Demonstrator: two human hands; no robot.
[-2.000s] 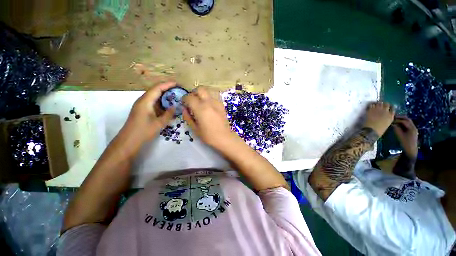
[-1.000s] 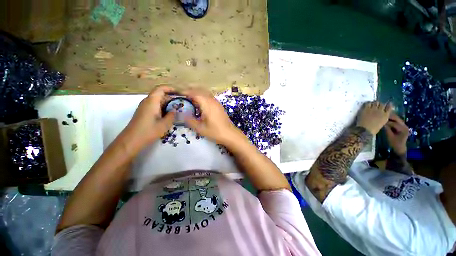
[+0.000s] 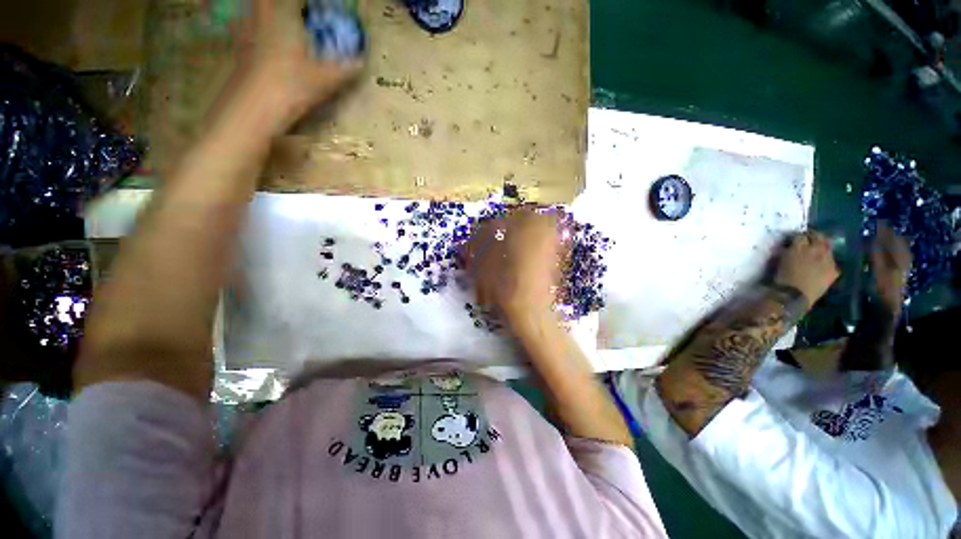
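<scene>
My left hand, blurred, is over the brown board at the upper left, with its fingers around a black-rimmed round part. My right hand is over the pile of small glinting metal inserts on the white sheet. Its fingertips are blurred among the inserts, and I cannot tell if it holds any. Another round part with a pale face lies on the right part of the white sheet. A further round part is at the board's top edge, partly cut off.
A box of dark shiny pieces is at the left, partly behind my left arm. A dark glittering plastic bag is above it. A coworker's tattooed arm is at the right, beside another blue-black heap.
My left hand has moved up and left over the board. My right hand has moved right to the pile. A round part now lies on the right sheet. Inserts are spread further left.
</scene>
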